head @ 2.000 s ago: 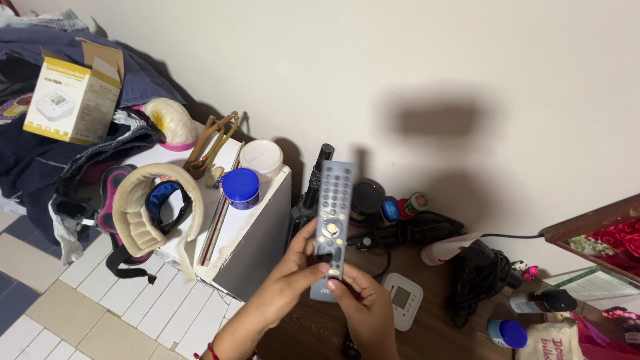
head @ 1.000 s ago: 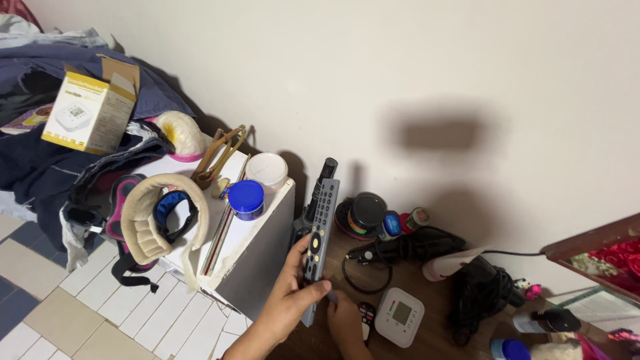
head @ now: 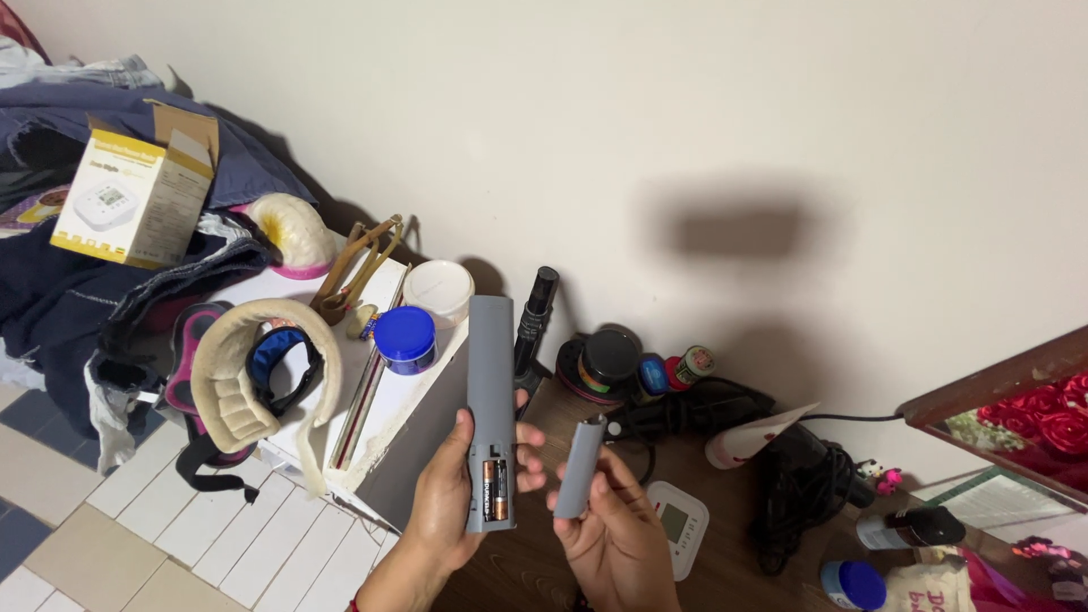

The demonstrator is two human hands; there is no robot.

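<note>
My left hand (head: 442,489) holds a grey remote control (head: 490,374) upright, its back towards me. Near its lower end the battery compartment is uncovered, with AA batteries (head: 494,490) lying side by side in it. Just to the right, my right hand (head: 616,535) grips the grey battery cover (head: 580,469) between thumb and fingers, apart from the remote. Behind my right hand, a white digital monitor (head: 682,525) lies on the dark wooden table, partly hidden.
A white cabinet (head: 416,416) at left bears a blue-lidded jar (head: 405,340), a white-lidded tub (head: 438,291) and a beige neck brace (head: 212,399). Jars, a tube (head: 752,438) and black cables (head: 795,501) stand or lie on the table (head: 510,569) beside the wall.
The remote has turned from its button side to its back. Its battery cover is now off, in my right hand, and the batteries show.
</note>
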